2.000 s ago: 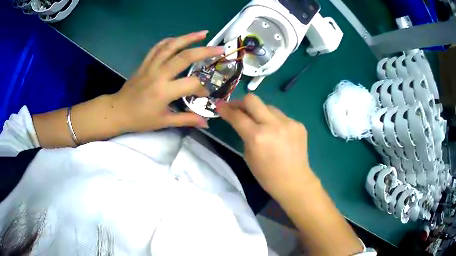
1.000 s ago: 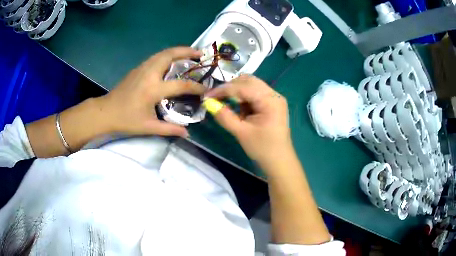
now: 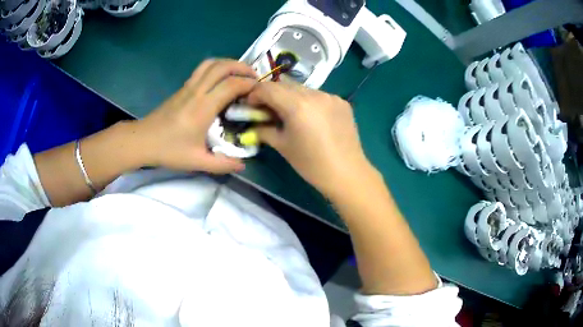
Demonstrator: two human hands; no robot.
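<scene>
My left hand (image 3: pixel 185 118) holds the white round rear cover (image 3: pixel 220 144) with the board inside at the bench's front edge. My right hand (image 3: pixel 310 131) reaches over the cover from the right, its fingers bent into it. A blurred pale object and a yellow patch (image 3: pixel 248 137) show at its fingertips; I cannot tell if it grips a tool. Red and orange wires (image 3: pixel 273 69) run from the cavity of the white camera body (image 3: pixel 329 38) towards the cover. The board is mostly hidden by my fingers.
The wall arm (image 3: pixel 381 39) sticks out beside the body. A white strand bundle (image 3: pixel 429 134) lies right of it, next to stacked white shells (image 3: pixel 505 144). Stacked housings (image 3: pixel 54 29) stand at upper left. A grey metal frame (image 3: pixel 518 33) crosses the upper right.
The cover and camera body now appear further left and slightly higher. My right hand has moved over the cover, turned more palm-down. The yellow patch came into view and shifted left.
</scene>
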